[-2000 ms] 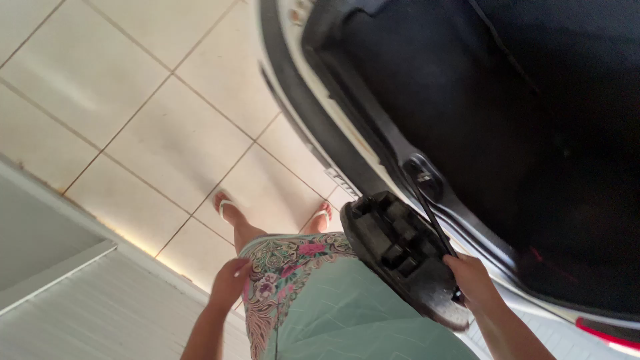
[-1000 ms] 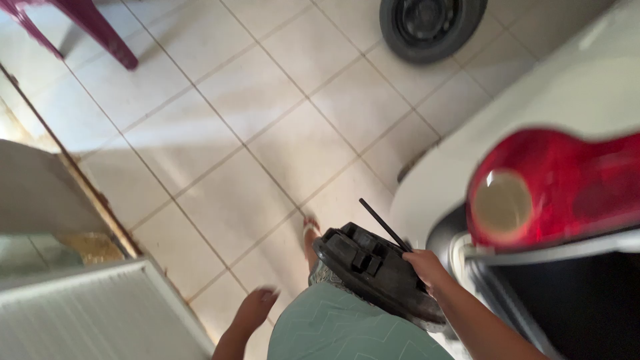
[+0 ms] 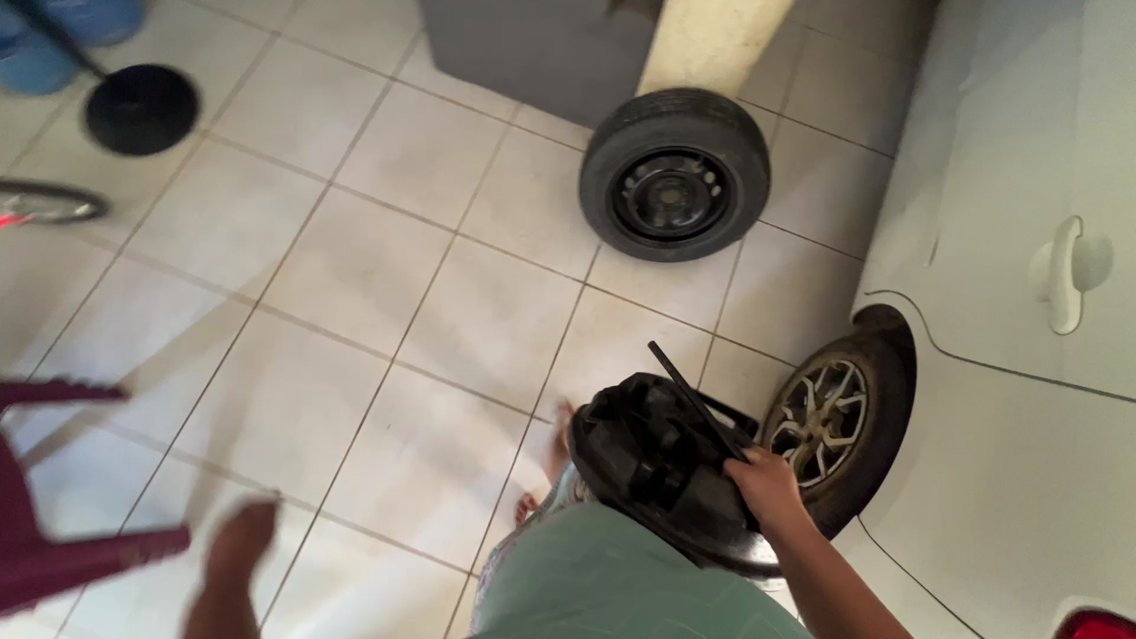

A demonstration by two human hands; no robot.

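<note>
My right hand [image 3: 763,484] grips a black rod [image 3: 688,386] and, it seems, the edge of a black moulded plastic tray [image 3: 657,453] with recesses. The tray hangs tilted against the right side of my body, beside the car's rear wheel [image 3: 821,422]. How the fingers hold the tray is partly hidden. My left hand [image 3: 244,532] hangs at the lower left, blurred, with nothing visible in it. Ahead, a spare wheel [image 3: 674,177] with a black steel rim leans at the foot of a pale pillar [image 3: 710,44].
The white car's side [image 3: 1003,222] runs along the right. A maroon plastic chair [image 3: 53,541] is at the lower left. Farther off stand a round black base [image 3: 142,108], part of a small wheel [image 3: 62,202], blue containers [image 3: 40,58] and a grey panel [image 3: 541,53]. Pale tiles cover the floor.
The view has moved from the open car boot, past the tail light, to the car's side and spare wheel. My right hand has kept hold of the tray and rod throughout.
</note>
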